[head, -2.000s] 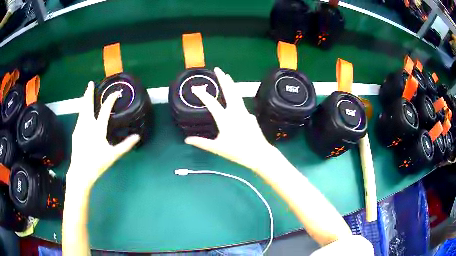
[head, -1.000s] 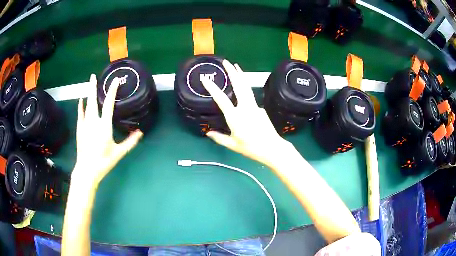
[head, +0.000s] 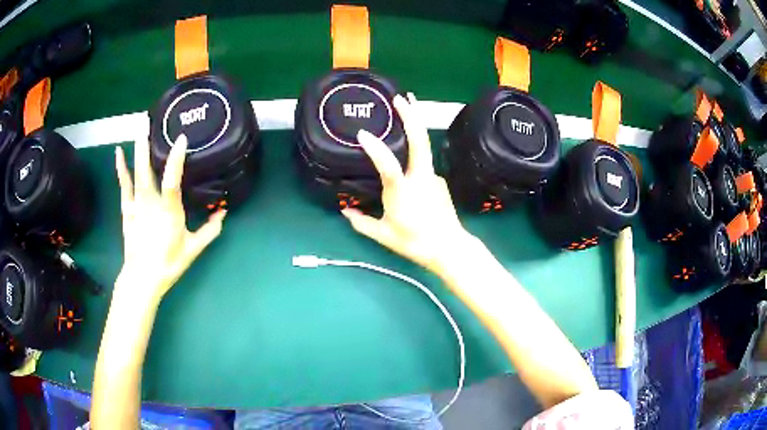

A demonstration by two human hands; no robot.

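Two black Bluetooth speakers with upright orange straps stand side by side on the green work surface (head: 252,336). My left hand (head: 164,222) is at the front of the left speaker (head: 227,143), index fingertip on its top edge, thumb near its orange buttons. My right hand (head: 412,197) is at the right side of the middle speaker (head: 324,151), index fingertip at the ring's lower edge, thumb low near the buttons. Both light rings look pale. A white cable (head: 404,277) lies in front, its plug pointing left.
Two more speakers stand to the right (head: 509,168) (head: 580,197). Speaker clusters stand at far left (head: 50,197) and far right (head: 685,201). A mallet's pale handle (head: 625,302) lies at right. Blue crates with plastic film (head: 673,369) are lower right. A white rail (head: 282,115) crosses behind.
Both index fingertips have moved from the logos toward the lower edges of the tops. The speakers appear higher in the picture as the view has shifted.
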